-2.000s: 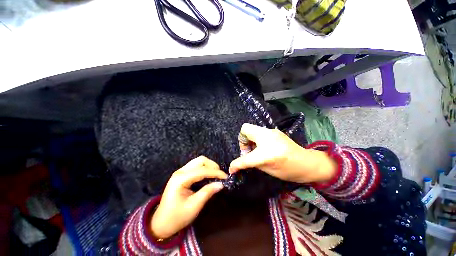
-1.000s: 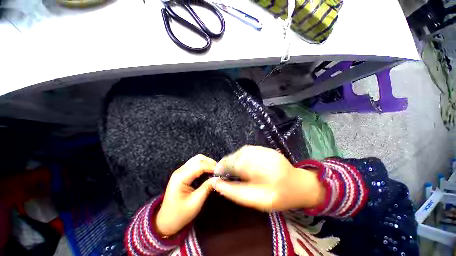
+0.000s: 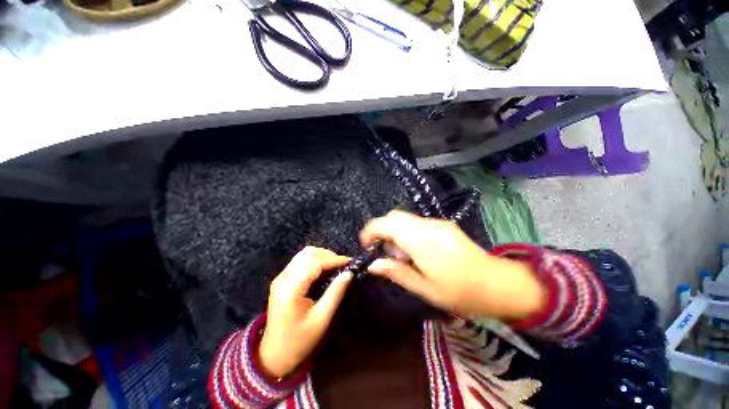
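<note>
A fuzzy charcoal-black garment (image 3: 248, 200) lies over my lap below the table edge. A dark trim with silvery glints (image 3: 412, 182) runs down its right part. My left hand (image 3: 300, 299) pinches the garment's beaded edge between thumb and fingertips. My right hand (image 3: 444, 268) is close beside it on the right, its fingers bent at the same edge, slightly blurred. I cannot make out a needle or thread, so what the right fingertips hold is unclear.
The white table (image 3: 176, 76) crosses the top, bearing black-handled scissors (image 3: 308, 48), a slim light-blue tool (image 3: 380, 30), a yellow-green striped bundle (image 3: 495, 32), a white strip (image 3: 454, 56) and a basket's rim (image 3: 120, 12). A purple stool (image 3: 583, 144) and green cloth (image 3: 509, 212) are right; a blue crate (image 3: 144, 375) is lower left.
My right hand has moved up and slightly right from over my left fingertips, exposing the beaded edge between them. My left hand keeps its pinch. The view has shifted slightly.
</note>
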